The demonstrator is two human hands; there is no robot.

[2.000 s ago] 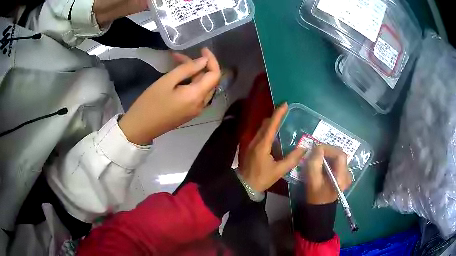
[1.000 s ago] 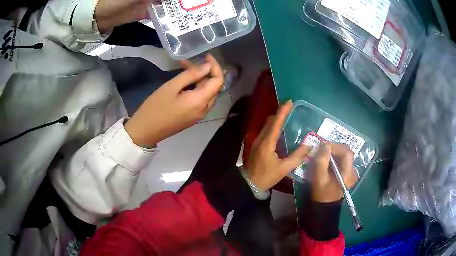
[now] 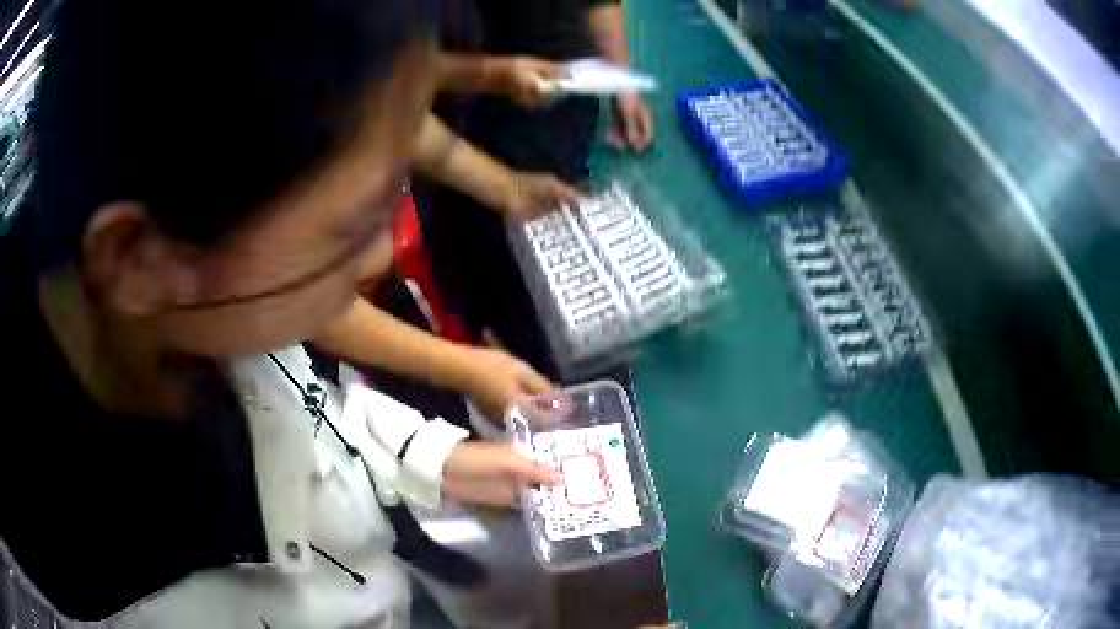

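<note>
Clear lidded boxes with white labels (image 3: 801, 489) lie piled on the green bench (image 3: 700, 430), and one label has a red frame. Left of them, a person in a white jacket holds another clear lidded box (image 3: 587, 479) at the bench edge with both hands. Its white label has a red frame and a small green mark. Neither of my hands can be made out. A tiny skin-coloured patch shows at the bottom edge, too cut off to identify. The pen and the box I was writing on are out of the picture.
A bulging clear bag (image 3: 1007, 559) lies lower right. Another person's hand holds a clear tray of rod-shaped parts (image 3: 614, 270) over the bench edge. A blue tray of parts (image 3: 764, 145) and another clear tray (image 3: 850, 293) lie beyond. Further hands hold something white (image 3: 599, 78).
The view has swung up and left along the bench. My hands, the pen and the written-on box have left the picture. The other person's head, the trays and more hands have come into view.
</note>
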